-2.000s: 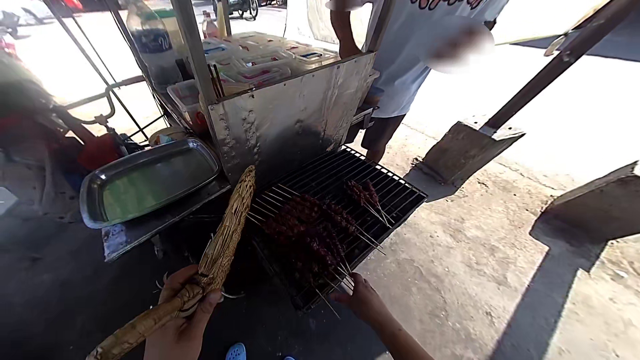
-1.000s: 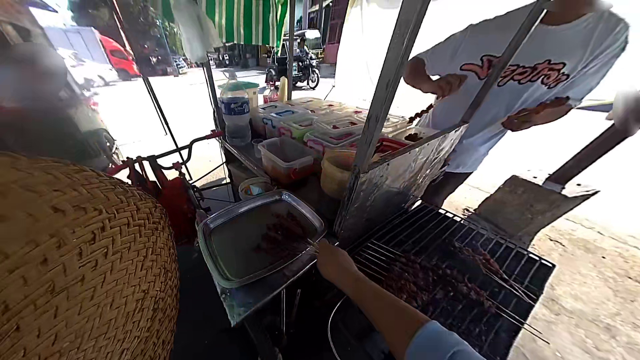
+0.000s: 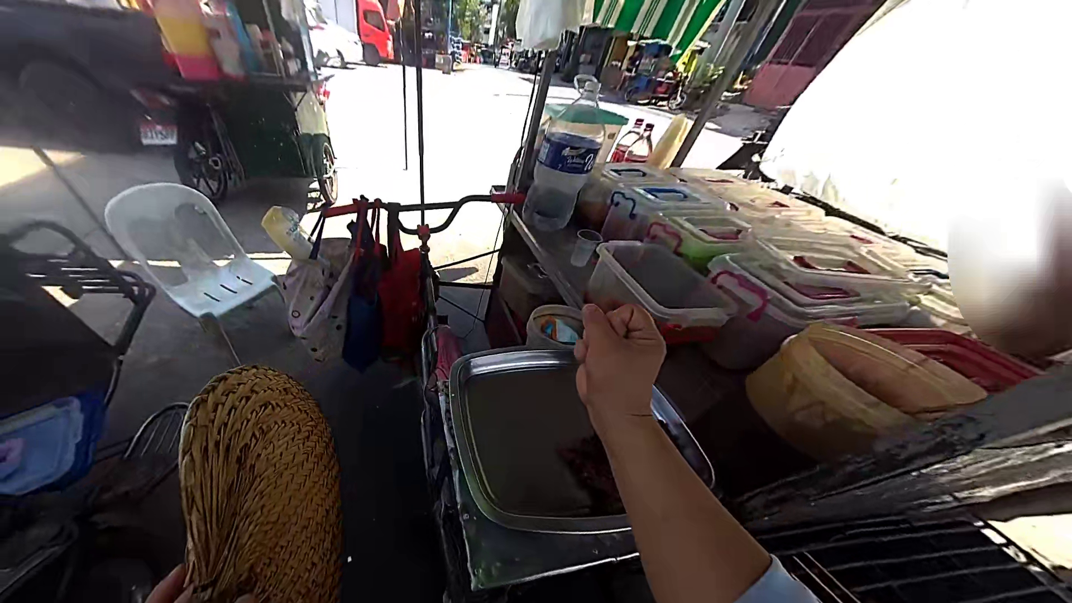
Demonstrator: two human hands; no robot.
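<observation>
A woven straw hand fan (image 3: 264, 494) stands at the lower left, with my left hand (image 3: 172, 588) gripping its base at the bottom edge; only a few fingers show. My right hand (image 3: 621, 356) is raised over the back rim of a metal tray (image 3: 502, 507), its fingers curled closed; whether something is inside them is hidden. Dark skewered meat (image 3: 590, 469) lies in the tray, partly behind my right forearm. Just beyond the fist are a clear plastic tub (image 3: 662, 285) and a small round container (image 3: 548, 328) with a blue and white item inside.
Lidded plastic boxes (image 3: 825, 272) fill the cart top, beside a large water bottle (image 3: 568, 159) and a yellowish round tub (image 3: 804, 394). A black grill grate (image 3: 913, 561) is at lower right. Bags (image 3: 402, 297) hang from a red handlebar. A white plastic chair (image 3: 188, 243) stands left.
My right hand has moved from the skewers in the tray to above its back rim. The skewered meat now lies in the tray. The view has swung left.
</observation>
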